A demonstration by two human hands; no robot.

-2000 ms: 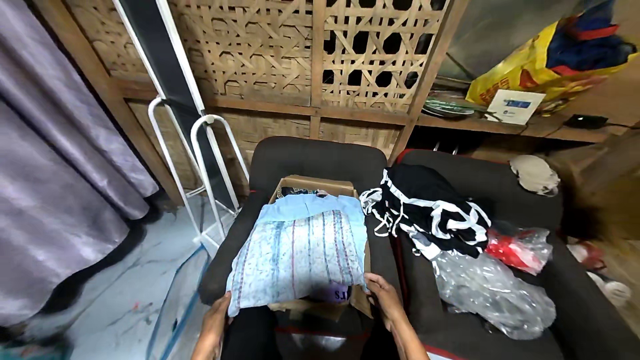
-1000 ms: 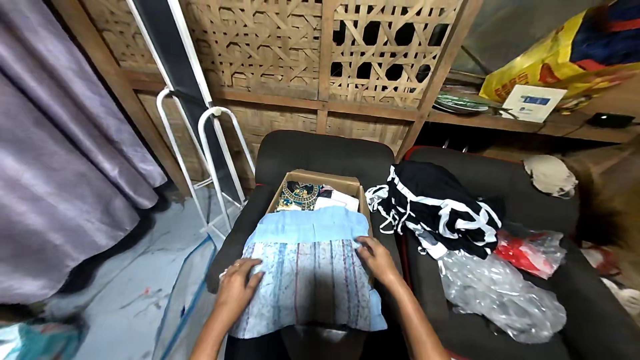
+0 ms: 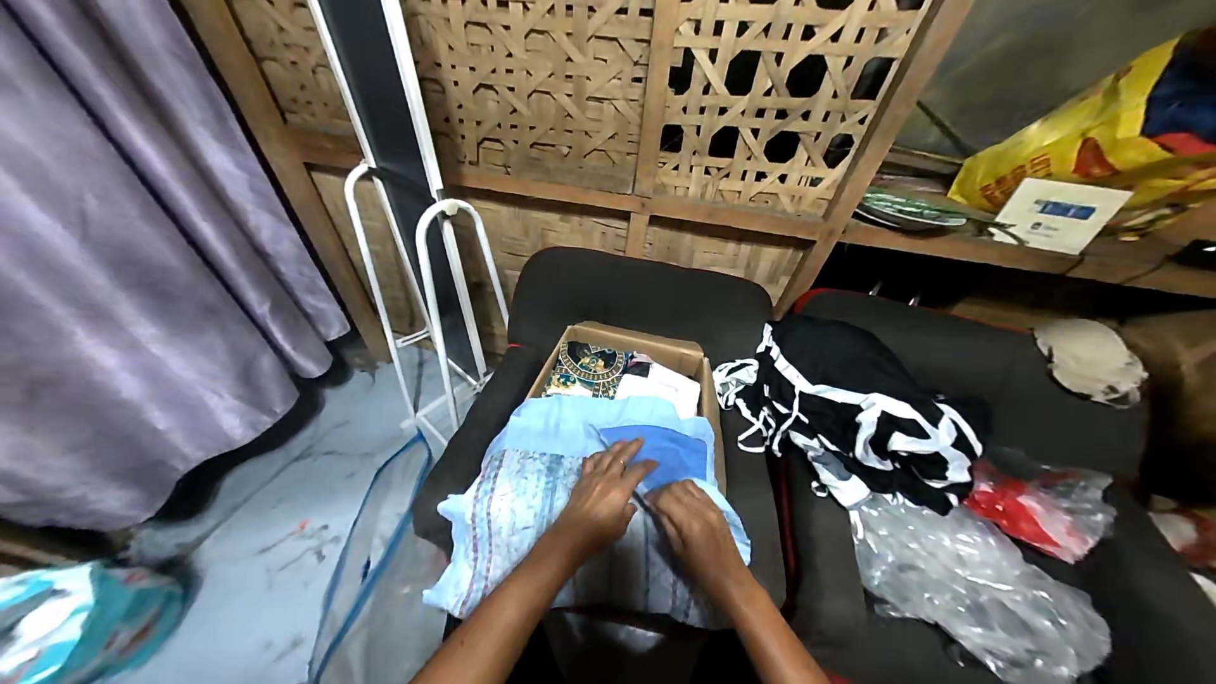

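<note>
A light blue patterned cloth garment (image 3: 532, 494) lies over the near part of an open cardboard box (image 3: 712, 418) on a dark chair. Its right side is partly turned over, showing a plainer, deeper blue patch (image 3: 670, 456). My left hand (image 3: 603, 489) rests on the cloth at the edge of that patch, fingers spread. Just right of it, my right hand (image 3: 693, 522) has bent fingers at the fold of the cloth; whether they pinch it is hidden. Behind the garment, a dark and gold printed cloth (image 3: 589, 369) and a white item (image 3: 660, 382) show inside the box.
On the chair to the right lie a black garment with white straps (image 3: 855, 399), clear plastic bags (image 3: 988, 589), a red packet (image 3: 1026, 508) and a pale cap (image 3: 1090, 359). A white metal frame (image 3: 432, 285) stands at left, near a purple curtain (image 3: 142, 285). Behind is a woven wall.
Both hands have moved inward from the garment's sides to its right middle. The right part of the cloth has been folded over, and the deeper blue patch now shows.
</note>
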